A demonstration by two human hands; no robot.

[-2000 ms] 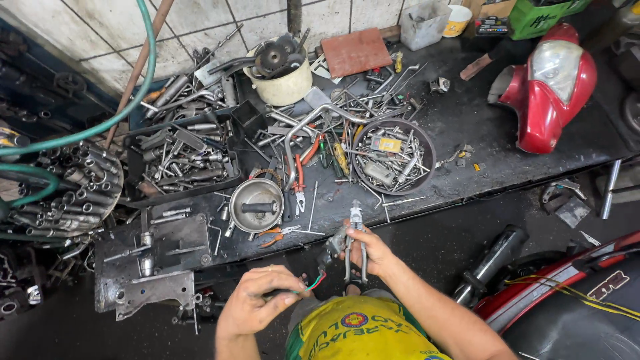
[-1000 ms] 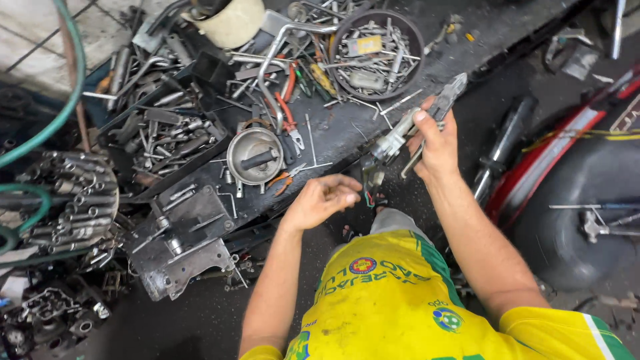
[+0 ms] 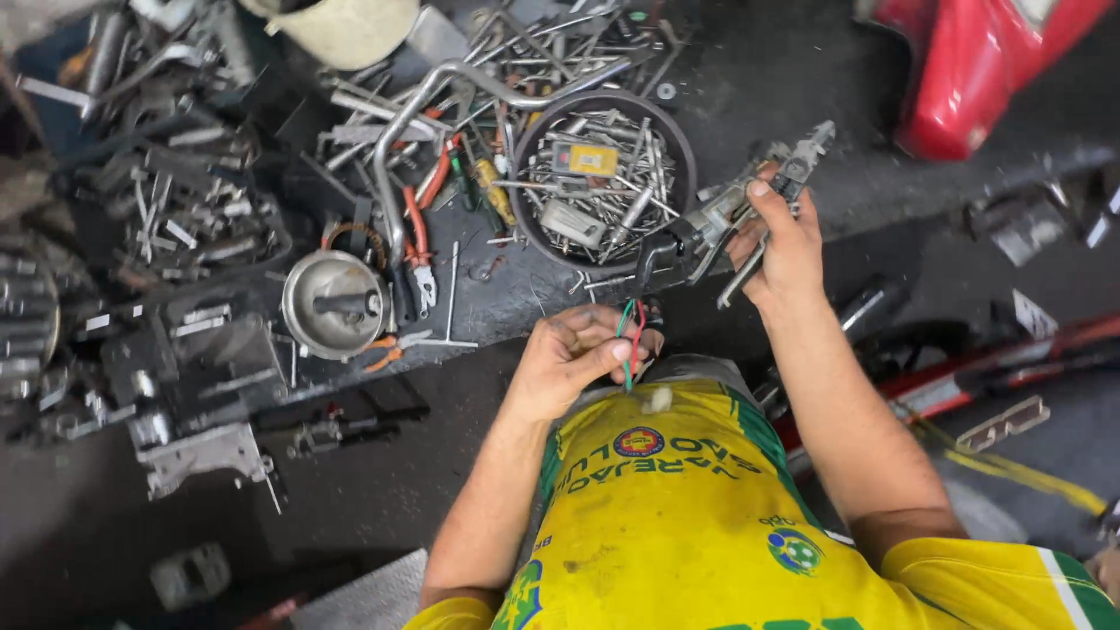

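Note:
Between its thumb and fingers, my left hand [image 3: 582, 354] pinches thin red and green wires [image 3: 632, 341], which run up into a black sleeve [image 3: 652, 262]. That sleeve leads to a metal switch-like part [image 3: 713, 223] beside my right hand [image 3: 779, 241]. My right hand grips pliers [image 3: 801, 166], jaws pointing up and away, and seems to hold the metal part along with them; the fingers partly hide both. Close by on the bench is a round dark tray [image 3: 687, 166] of small bits and hardware.
On the black bench [image 3: 770, 87] lie a bent metal tube [image 3: 385, 166], orange-handled pliers [image 3: 418, 236], a T-handle wrench [image 3: 452, 297] and a metal bowl [image 3: 337, 289]. A red fairing [image 3: 954, 79] rests at upper right, and motorcycle parts stand at lower right.
My left hand, apart from the wires one second ago, now pinches them. The pliers remain in my right hand. The view has shifted.

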